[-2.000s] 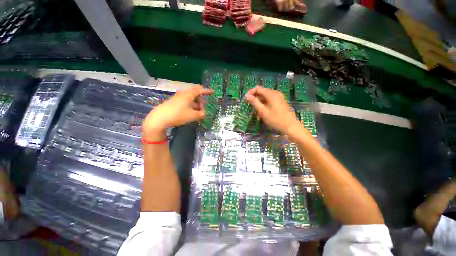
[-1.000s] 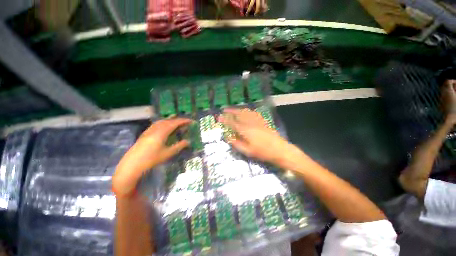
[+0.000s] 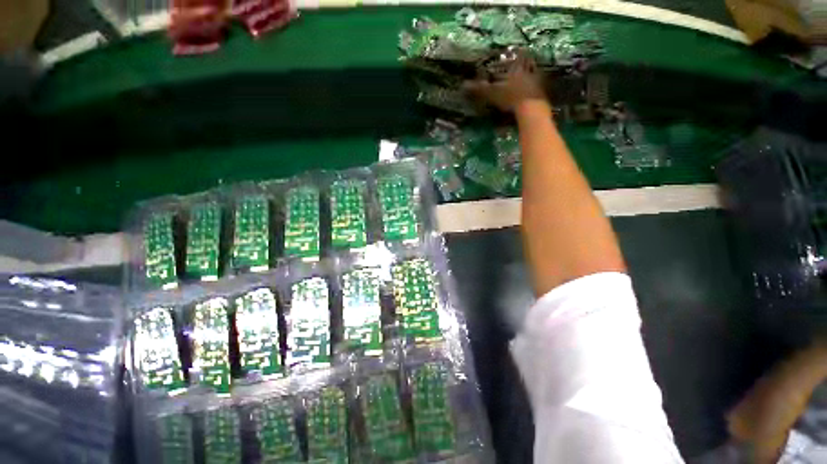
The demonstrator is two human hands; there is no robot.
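A clear blister tray (image 3: pixel 295 279) lies in front of me, tilted slightly. Its pockets in view hold green circuit boards (image 3: pixel 302 223) in rows; the near end is cut off by the frame's bottom edge. My right hand (image 3: pixel 512 89) reaches into the heap of loose boards (image 3: pixel 553 41) on the green belt, back up. Its fingers are dark and blurred among the boards, so a grip cannot be told. My left hand is not in view.
Glossy empty blister trays (image 3: pixel 56 358) lie left of the tray. Red bundles (image 3: pixel 197 25) are at the belt's far side. A pale rail (image 3: pixel 580 201) runs along the belt. Another person's forearm (image 3: pixel 782 399) is at lower right, near a dark ridged stack (image 3: pixel 782 195).
My right hand has moved from the tray out to the heap. My left hand has left the picture. The view has shifted, with the tray now further left and its second row uncovered.
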